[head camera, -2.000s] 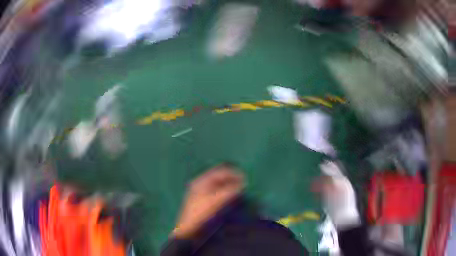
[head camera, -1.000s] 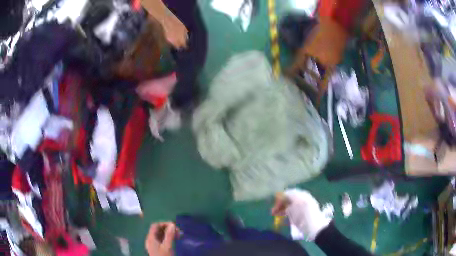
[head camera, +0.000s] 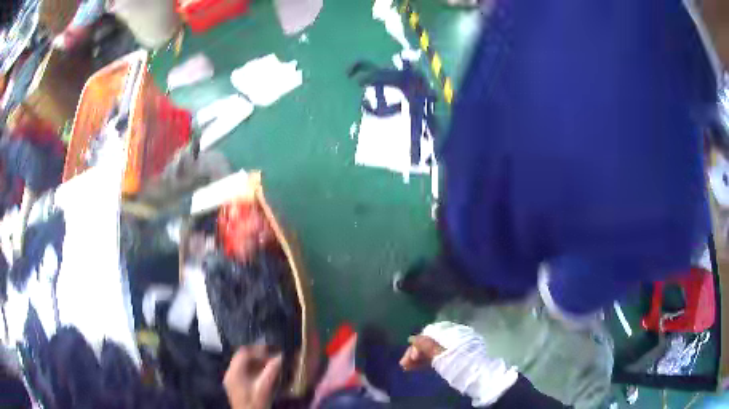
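My left hand (head camera: 252, 377) is bare and blurred at the bottom edge, in front of an open box's contents; its fingers are curled and nothing shows in it. My right hand (head camera: 460, 355) wears a white glove with bare fingertips showing; it is closed with nothing visible in it. It is beside the slumped grey-green sack (head camera: 559, 355), which lies on the floor, partly hidden behind a large dark-blue form (head camera: 583, 152), apparently a person's clothing. I cannot tell whether my right hand touches the sack.
A box with a curved brown rim (head camera: 293, 264) holds black and red items. An orange crate (head camera: 100, 112) stands at the upper left. White scraps (head camera: 268, 78) and a white piece with dark straps (head camera: 388, 136) lie on the green floor. A red plastic stool or basket (head camera: 691, 299) is at the right.
The view has shifted; the grey-green sack now appears lower right, partly covered by the blue form. The box and orange crate have come into view at left. Both hands remain low in view.
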